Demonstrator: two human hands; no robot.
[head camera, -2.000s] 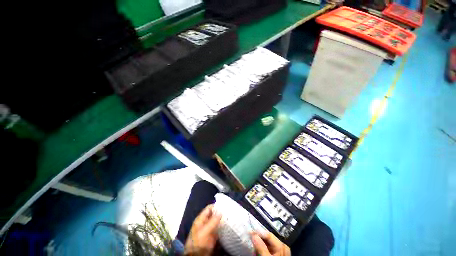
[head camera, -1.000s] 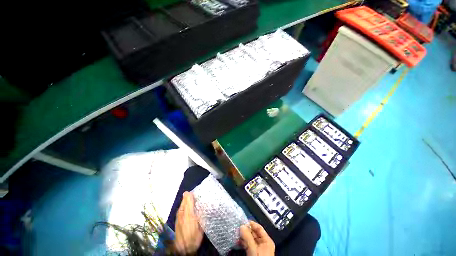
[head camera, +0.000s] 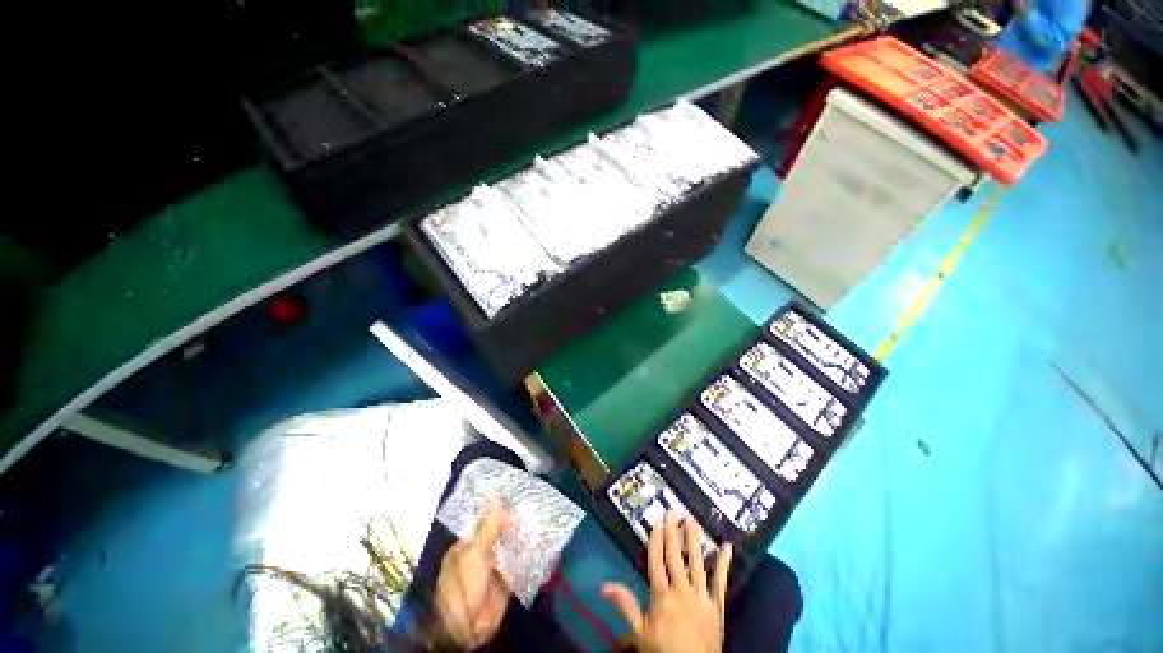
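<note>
My left hand (head camera: 472, 580) holds a crinkly bubble bag (head camera: 517, 517) over my lap, thumb on top. Whether anything is inside the bag is unclear. My right hand (head camera: 679, 593) is spread, fingertips over the nearest circuit board (head camera: 644, 495) in a black foam tray (head camera: 793, 504). The tray lies at the right of my lap and on the green surface, with bare white and dark boards in a row of slots. My right fingers hide the lower part of the nearest board; no grip on it shows.
A tall black tray stack topped with bagged boards (head camera: 587, 191) stands beyond the green surface (head camera: 650, 370). A partly empty tray stack (head camera: 421, 96) is on the bench. A white plastic heap (head camera: 319, 498) lies left, beside a white strip (head camera: 446, 389). A pale bin (head camera: 855, 191) holds orange trays (head camera: 937, 96).
My right hand has let go of the bubble bag and moved right onto the nearest board. My left hand now holds the bag alone, turned and slightly further left.
</note>
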